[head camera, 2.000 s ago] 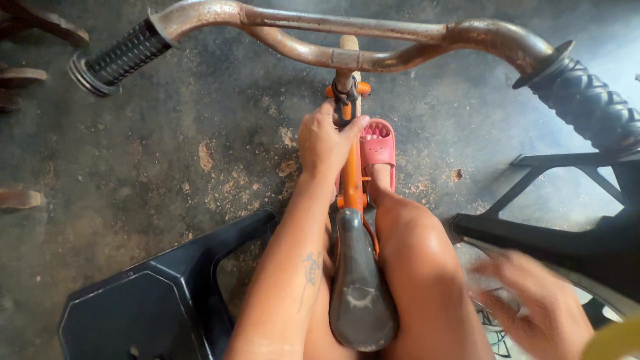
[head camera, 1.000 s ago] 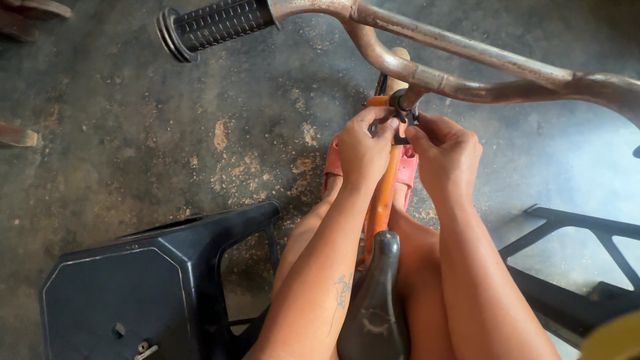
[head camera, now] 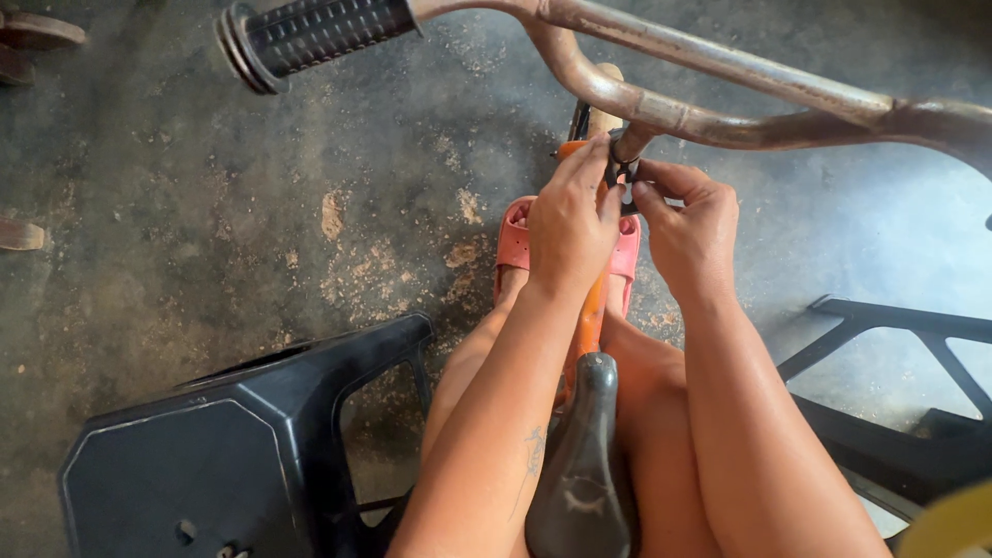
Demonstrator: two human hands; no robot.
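Note:
A small bicycle with an orange frame tube [head camera: 590,314], a black saddle [head camera: 587,480] and rusty metal handlebars [head camera: 697,124] stands between my legs. Just below the handlebar stem [head camera: 637,141], my left hand [head camera: 573,209] lies against the top of the frame, thumb and fingers around a black clamp-like part [head camera: 622,172]. My right hand [head camera: 690,225] pinches that black part from the right side, between thumb and index finger. The fingers hide much of it, and its exact kind cannot be told. A ribbed black rubber grip [head camera: 333,35] covers the left handlebar end.
A black plastic stool [head camera: 178,473] with small items on it is at lower left. Another black plastic frame [head camera: 891,418] stands at right. Pink sandals [head camera: 513,240] are on my feet on the stained concrete floor [head camera: 194,232]. Wooden legs [head camera: 19,234] show at far left.
My right hand has come from the lower right to the black part below the stem, beside my left hand. The handlebars sit turned compared with two seconds ago. The view has shifted.

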